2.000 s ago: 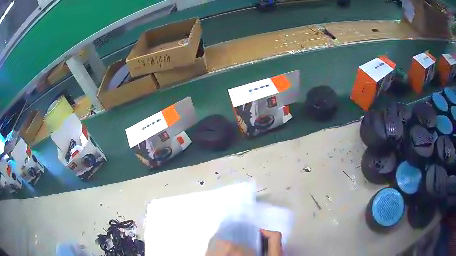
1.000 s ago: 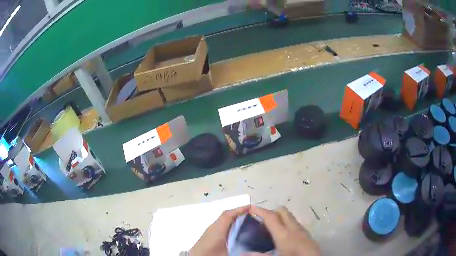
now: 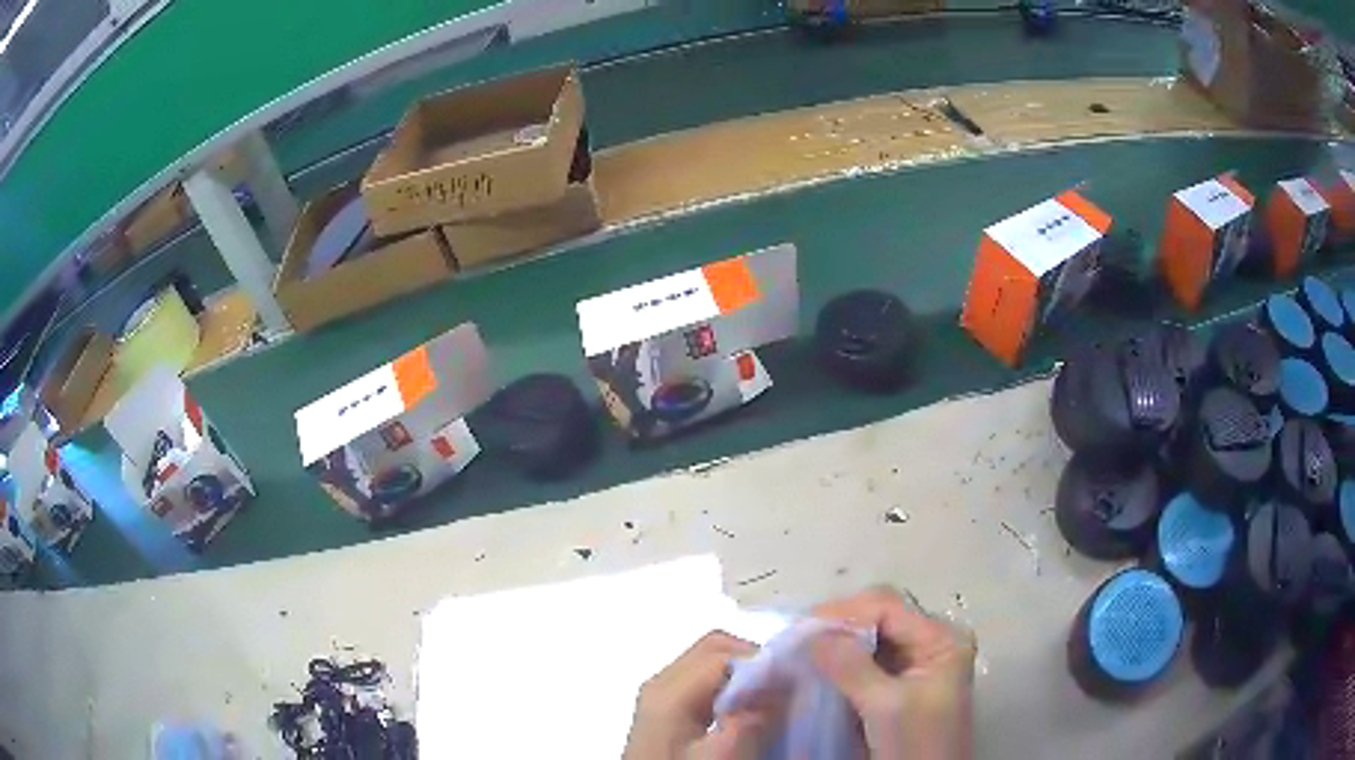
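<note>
My left hand (image 3: 691,698) and my right hand (image 3: 910,676) are at the bottom centre, both closed on a thin whitish protective bag (image 3: 803,676). The bag is crumpled between them. In this frame it hides most of what is inside, so I cannot clearly see the unit. The stack of white sheets (image 3: 550,661) lies flat on the bench to the left of my hands, its right part near my left hand. The hands' lower parts are cut off by the bottom edge.
Black cables (image 3: 345,716) lie left of the stack. Black round units (image 3: 1112,498), some with light-blue faces (image 3: 1135,625), are piled at right. Retail boxes (image 3: 676,356) and a single black unit (image 3: 865,339) stand on the green belt (image 3: 491,572). Brown trays (image 3: 476,149) are behind.
The dark unit seen between my hands is now covered by the bag. My hands have moved slightly right. The boxes and units on the belt have shifted left in view.
</note>
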